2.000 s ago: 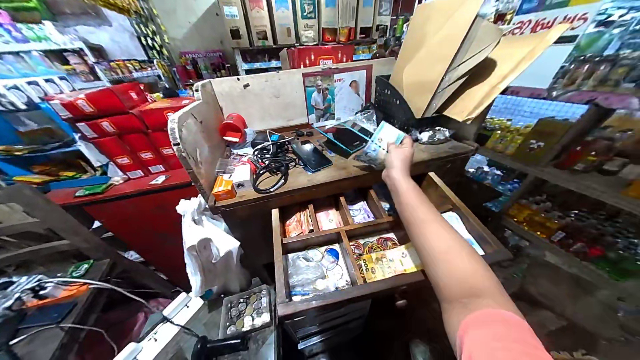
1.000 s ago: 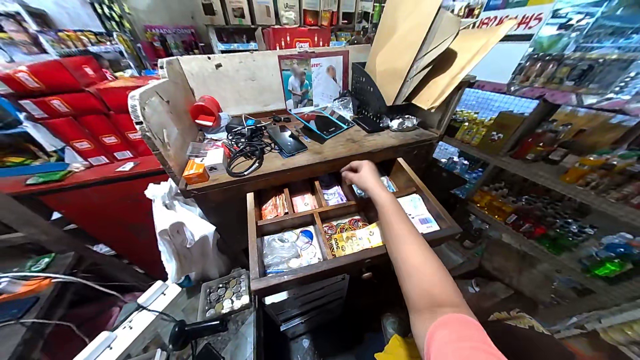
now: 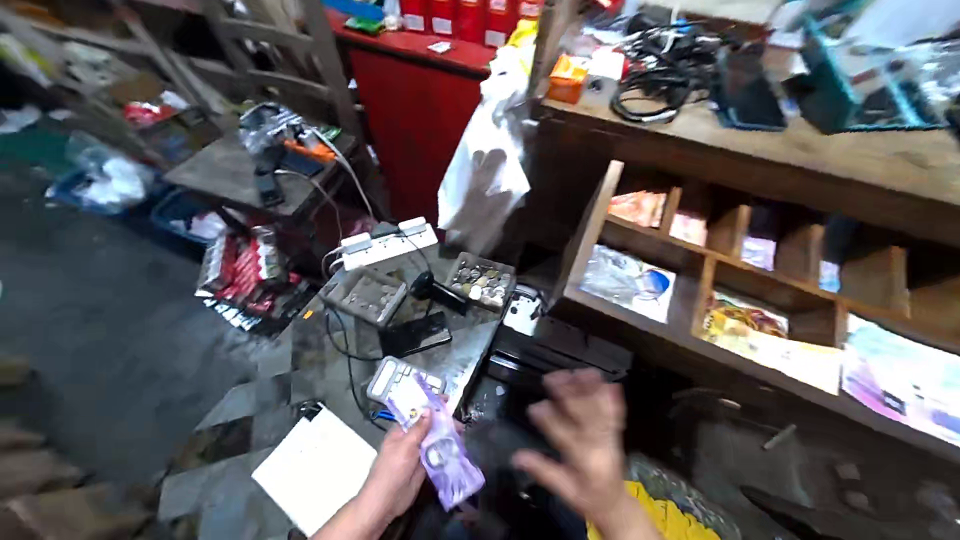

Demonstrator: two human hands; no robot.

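My left hand (image 3: 401,465) grips purple banknotes (image 3: 442,454) at the bottom centre, just in front of a calculator (image 3: 390,381). To their right, my right hand (image 3: 581,439) is raised with spread, blurred fingers and nothing seen in it. The wooden drawer (image 3: 701,292) stands pulled out at the right, its compartments holding banknotes, rubber bands and a plastic bag with a blue round thing. On the low table lie a tray of coins (image 3: 480,283), a second tray with fewer coins (image 3: 366,296) and a black phone (image 3: 415,335).
A white power strip (image 3: 390,246) with cables lies behind the trays. A white plastic bag (image 3: 491,165) hangs beside the desk. The desktop (image 3: 825,154) carries tangled cables and a phone. White paper (image 3: 315,469) is at lower left, and a wooden chair (image 3: 277,45) stands beyond.
The view has swung left and down. My right hand has left the drawer area and is now near my left hand, which has come into view holding purple banknotes.
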